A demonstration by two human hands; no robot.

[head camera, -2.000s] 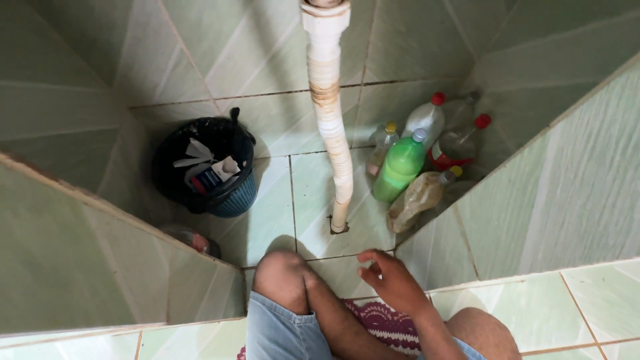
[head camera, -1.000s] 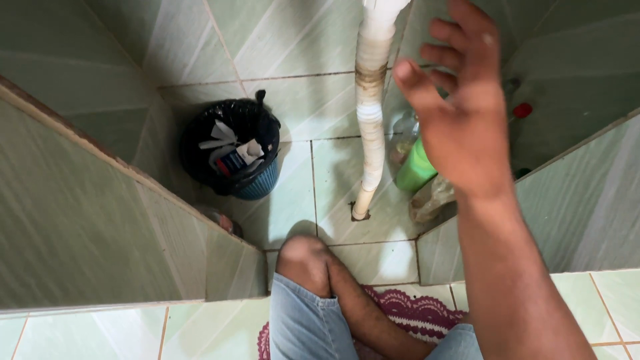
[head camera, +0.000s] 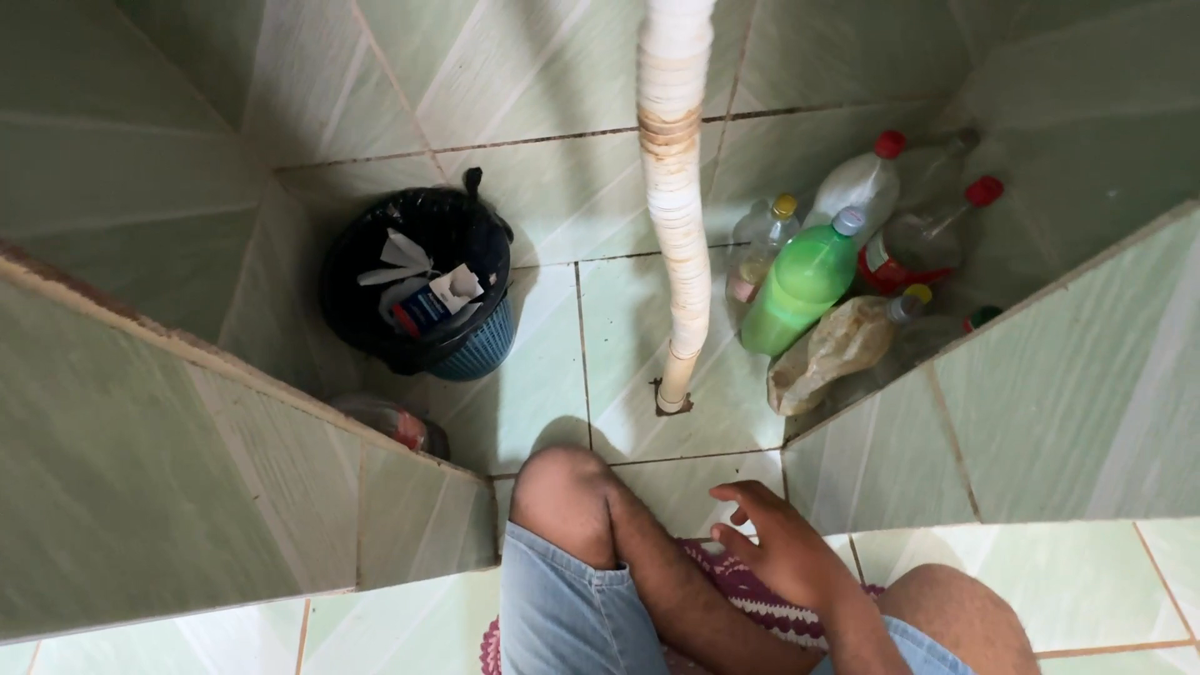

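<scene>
My right hand (head camera: 783, 544) is held low between my knees, above a purple and white crocheted mat (head camera: 750, 591). Its fingers are apart and slightly bent, and nothing is in them. My left hand does not show. Beyond the hand, a white corrugated drain pipe (head camera: 682, 253) with brown stains runs down into a rough hole in the tiled floor. Right of the pipe stand several plastic bottles, among them a green one (head camera: 802, 286), a white one with a red cap (head camera: 858, 187) and one wrapped in a brownish bag (head camera: 832, 352).
A blue waste basket (head camera: 480, 345) with a black liner holds papers and a small box (head camera: 422, 309). Low tiled partitions (head camera: 234, 450) flank the space at left and right (head camera: 1069, 375). Another bottle (head camera: 394, 422) lies partly hidden behind the left partition.
My right hand was raised in front of the bottles about a second ago and is now back down between my knees. The bottles are uncovered again.
</scene>
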